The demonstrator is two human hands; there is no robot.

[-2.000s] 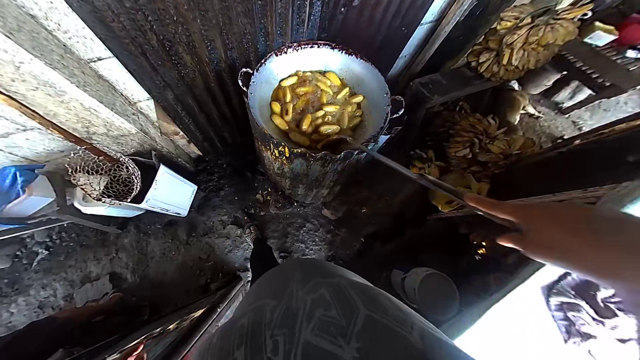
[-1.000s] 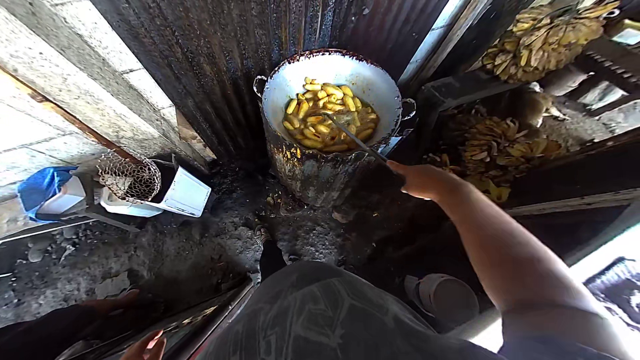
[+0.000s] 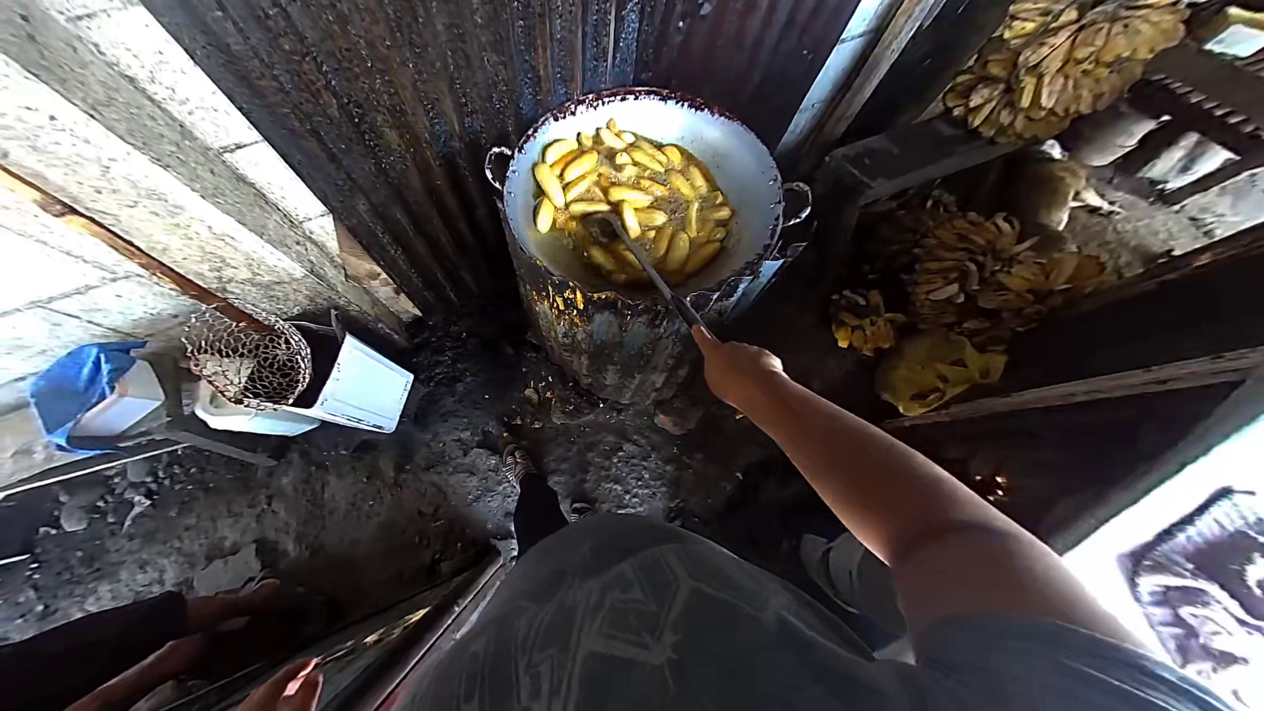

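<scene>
My right hand (image 3: pixel 739 369) grips the handle of a long metal ladle or spoon (image 3: pixel 654 272), whose end dips among peeled bananas (image 3: pixel 632 188) in bubbling oil. They fill the bottom of a wide, two-handled enamel pan (image 3: pixel 743 148) with a chipped rim. The pan rests on a soot-stained, drum-like metal stove (image 3: pixel 617 341). At the bottom left edge, only the fingers of my left hand (image 3: pixel 286 686) show, beside a dark board or panel; whether they hold anything is not visible.
A wire-mesh skimmer (image 3: pixel 247 355) with a wooden handle lies at white plastic containers (image 3: pixel 365 385), left. Banana bunches (image 3: pixel 1062 69) and a yellow plastic bag (image 3: pixel 933 370) are at right. Corrugated metal (image 3: pixel 415 118) stands behind the pan. Another person's legs (image 3: pixel 99 642) show lower left.
My right hand and the utensil have moved from the pan's right side toward its front, and the utensil's end has moved among the bananas. The bananas have shifted in the oil.
</scene>
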